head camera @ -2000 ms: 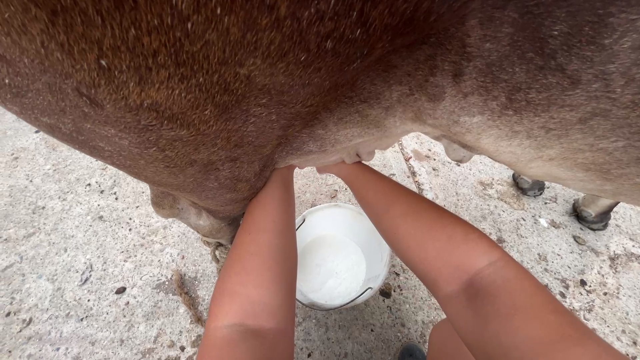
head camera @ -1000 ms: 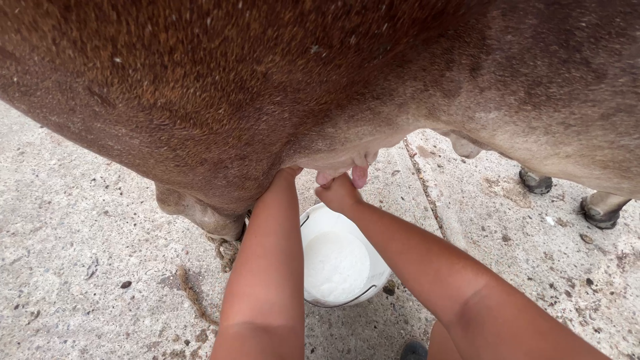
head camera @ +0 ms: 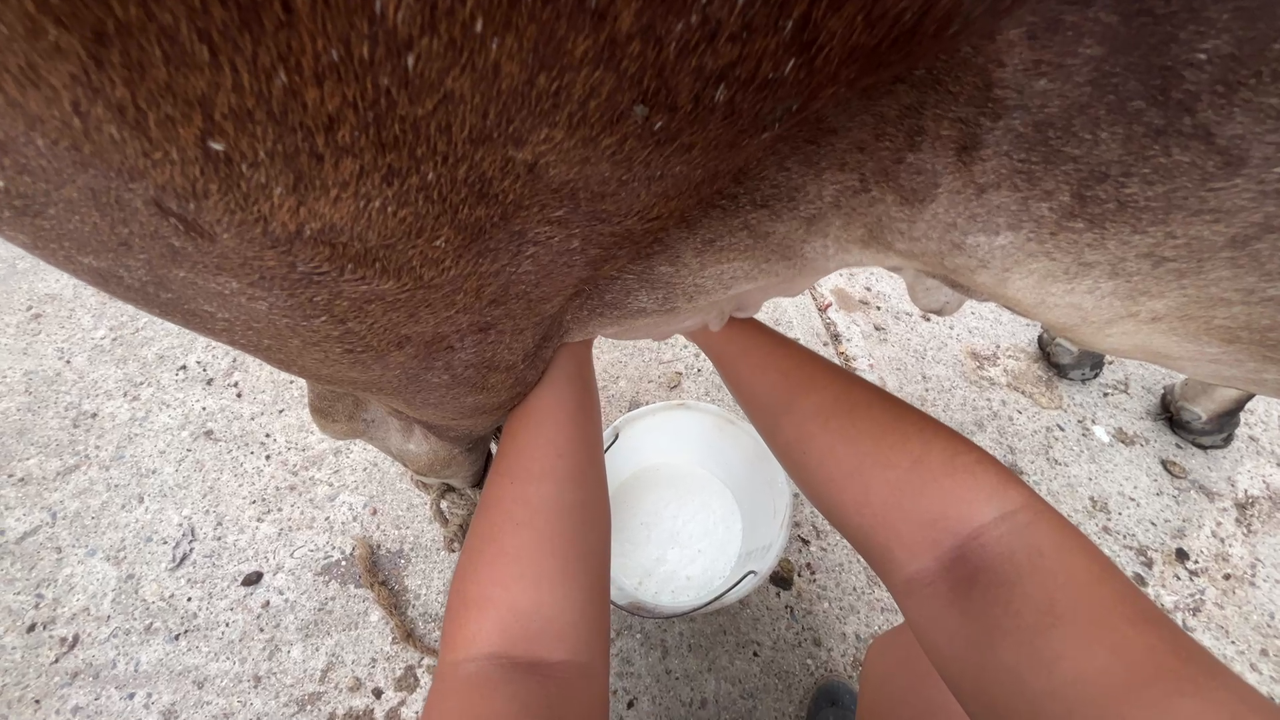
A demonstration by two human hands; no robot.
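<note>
A brown cow (head camera: 450, 180) stands across the upper part of the view. Both my forearms reach beneath its belly to the pale udder (head camera: 690, 318), whose lower edge and a teat tip show. My left hand is hidden behind the cow's flank and udder; only the forearm shows. My right hand is hidden too, its wrist disappearing at the udder's edge. Below and between my arms a white plastic bucket (head camera: 765, 500) with a wire handle stands on the ground, holding frothy white milk (head camera: 675, 530). What my fingers hold cannot be seen.
Rope (head camera: 450, 510) is around the cow's hind leg at the left, and a loose rope end (head camera: 385, 600) lies on the rough concrete (head camera: 200, 520). Two hooves (head camera: 1200, 412) stand at the right. My dark shoe (head camera: 832, 700) shows at the bottom edge, beside my bare knee.
My right hand, seen at the teats below the udder one second ago, has moved up out of sight behind the udder's edge. The bucket stands in the same place.
</note>
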